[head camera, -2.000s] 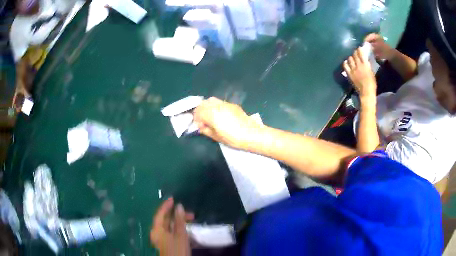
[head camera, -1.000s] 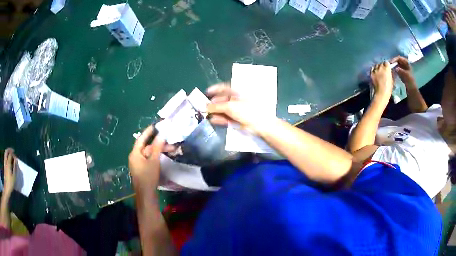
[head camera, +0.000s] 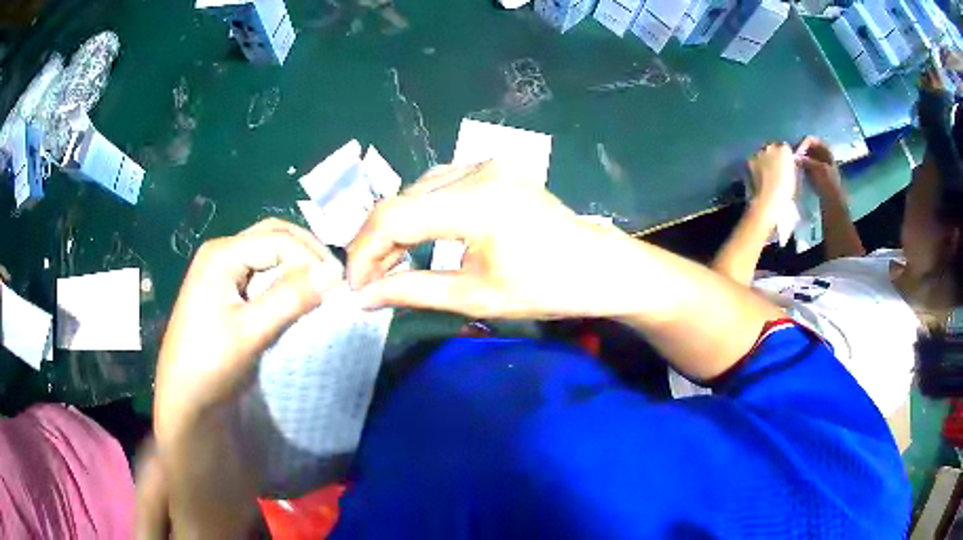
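Observation:
A white sticker sheet (head camera: 322, 385) with rows of tiny print hangs from my left hand (head camera: 238, 316), held near its top edge, over the bench's near edge. My right hand (head camera: 480, 248) meets the left at the sheet's top, thumb and finger pinched together. Whether a sticker is between those fingertips cannot be told. An open carton (head camera: 343, 190) with white flaps up stands on the green bench just beyond my hands, its lower part hidden by them. A plain white sheet (head camera: 507, 148) lies beyond my right hand, partly covered by it.
Blue-white cartons (head camera: 660, 19) stand in a row at the far edge, another (head camera: 261, 32) at far left. A shiny bundle (head camera: 74, 79) and cartons (head camera: 106, 164) lie at left, with a white sheet (head camera: 98, 309) below. Coworkers sit either side, one in white (head camera: 845, 316), one in pink (head camera: 63, 475).
My hands have left the open carton, which now stands on the bench. The printed sheet has come up into my left hand, and my right hand has moved to its top edge.

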